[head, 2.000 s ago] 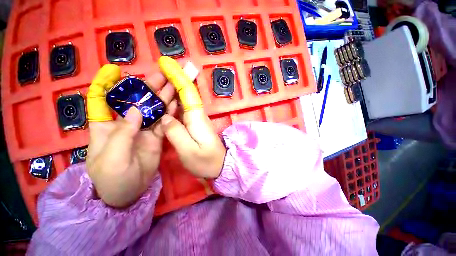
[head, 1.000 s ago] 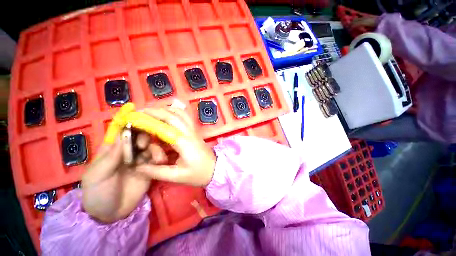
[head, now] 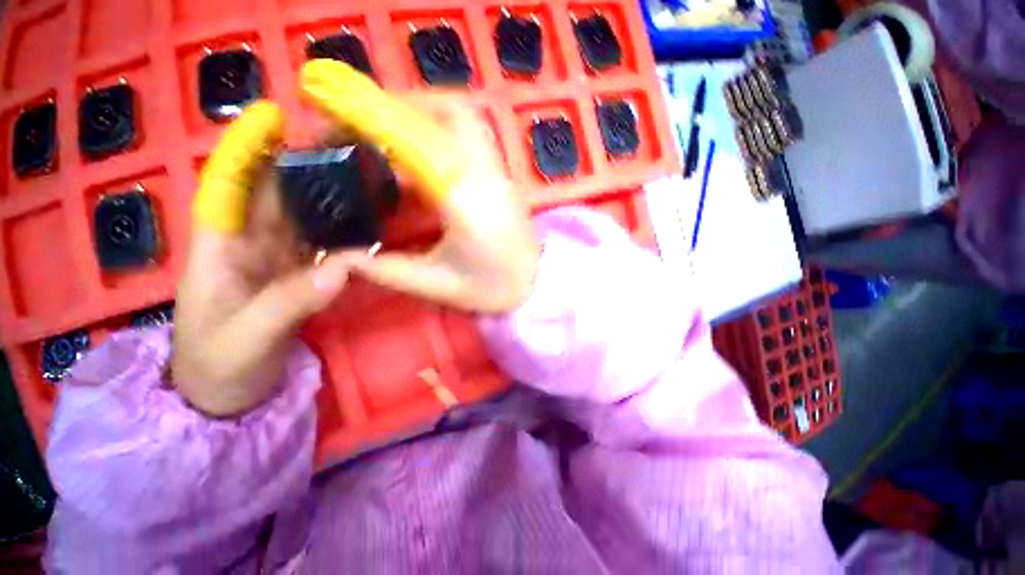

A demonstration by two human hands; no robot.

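Note:
My left hand (head: 242,303) and my right hand (head: 478,225) hold one dark smartwatch body (head: 328,200) between them, above the red compartment tray (head: 169,67). Its face is dark and blurred, with a pale reflection along the upper edge. Both thumbs are at its lower edge. Each hand has a yellow finger cot on the index finger, the left one (head: 236,169) and the right one (head: 382,118), on either side of the watch. More watch bodies (head: 126,228) lie sensor side up in tray pockets, some partly hidden by my hands.
At right are a white paper sheet (head: 736,253) with two pens, a blue bin (head: 708,34), rows of watch bodies on edge (head: 762,124), a white box (head: 854,135) and a tape roll (head: 899,28). Smaller red trays (head: 800,359) are lower right. Another person's pink sleeve shows top right.
The watch was showing its lit face, then was seen edge-on; now it appears dark and broad. My index fingers have moved apart. The view has shifted, and the tray sits higher than one second ago.

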